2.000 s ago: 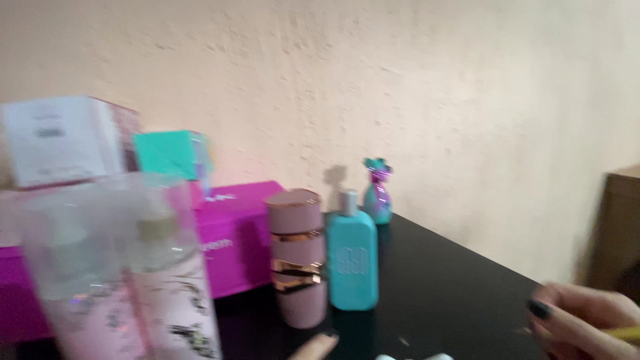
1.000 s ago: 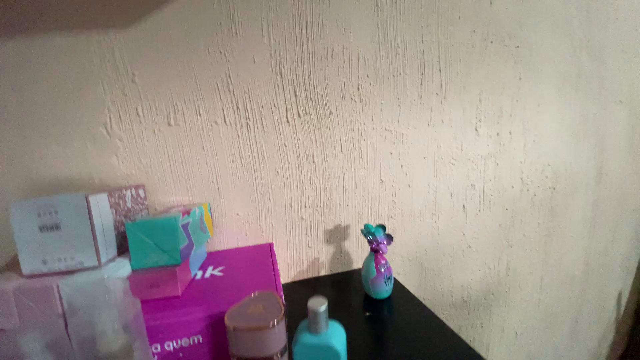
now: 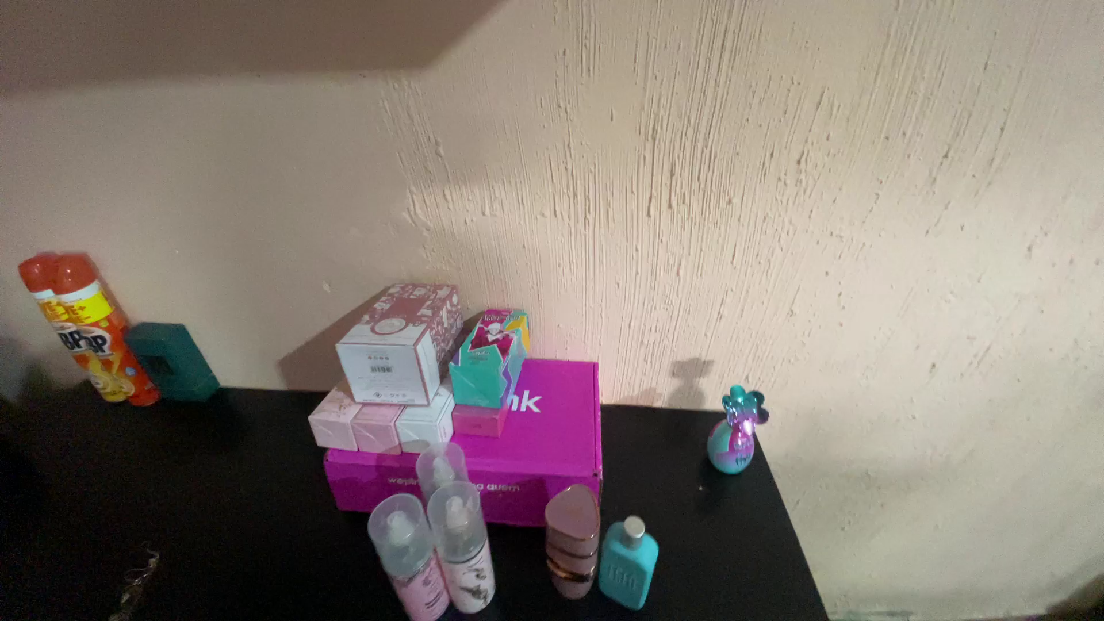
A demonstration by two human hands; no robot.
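Neither of my hands is in view. A magenta cardboard box [image 3: 561, 431] lies on the black tabletop [image 3: 690, 517]. Small pale boxes [image 3: 377, 427] stand on its left part, with a white and pink patterned box [image 3: 388, 366] on top of them. Beside these, a teal and pink carton [image 3: 483, 371] rests on a pink box [image 3: 479, 420]. Clear-capped spray bottles [image 3: 466, 561] stand in front. A dusty-pink bottle [image 3: 572, 543] stands next to a turquoise perfume bottle [image 3: 629, 565]. Farther right is a teal and purple perfume bottle with a flower-shaped cap [image 3: 735, 435].
Two orange aerosol cans [image 3: 95, 336] stand at the far left, beside a dark green box [image 3: 175, 362]. A thin, tangled strand or chain [image 3: 138, 582] lies at the lower left. The textured wall [image 3: 647, 216] rises behind the tabletop, whose right edge slopes toward the lower right.
A hand with dark nails at the lower right and a fingertip at the bottom, seen two seconds ago, are out of view. The view has shifted, now showing the aerosol cans.
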